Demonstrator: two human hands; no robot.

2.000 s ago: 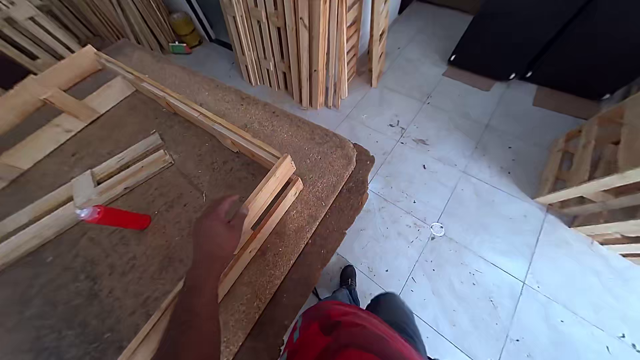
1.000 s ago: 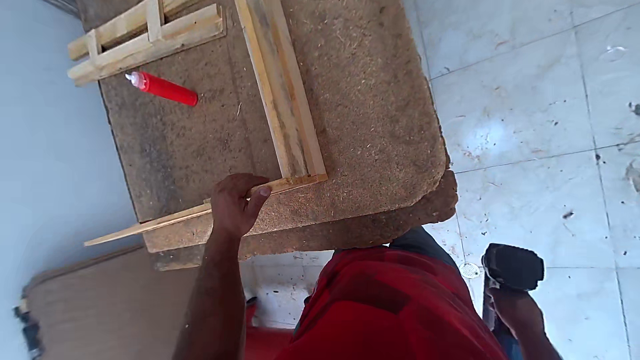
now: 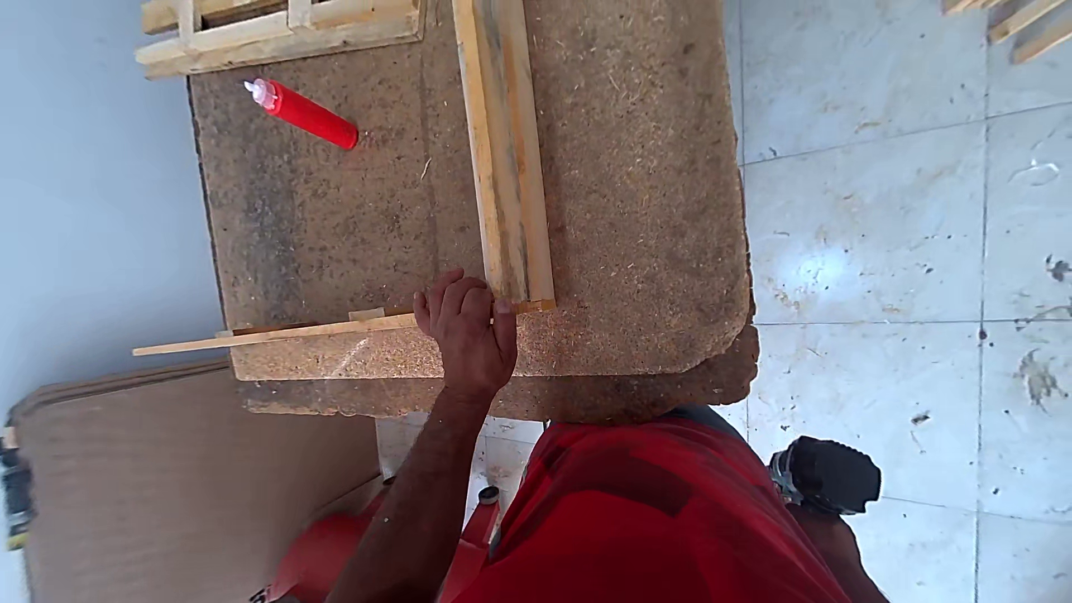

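Observation:
My left hand (image 3: 471,335) grips the near rail of a wooden slat frame (image 3: 335,332) close to its corner, where a long double-edged wooden side (image 3: 505,159) meets it. The frame lies on a worn particle-board tabletop (image 3: 636,209). My right hand (image 3: 825,532), low at the right beside my body, holds a cordless power tool (image 3: 825,475) with a black battery base; its front end is hidden. A red squeeze bottle (image 3: 310,117) with a clear nozzle lies on its side on the tabletop, within the frame's span.
Another slatted wooden piece (image 3: 276,38) lies at the table's upper left. A brown board (image 3: 193,486) leans at the lower left near a red object (image 3: 322,553). White floor tiles (image 3: 863,243) with debris are on the right, with wooden slat ends (image 3: 1034,29) at the top corner.
The power tool in my right hand was out of view two seconds ago and has shown since one second ago. My left hand stays at the frame's near rail. The view has swung strongly since the first frame.

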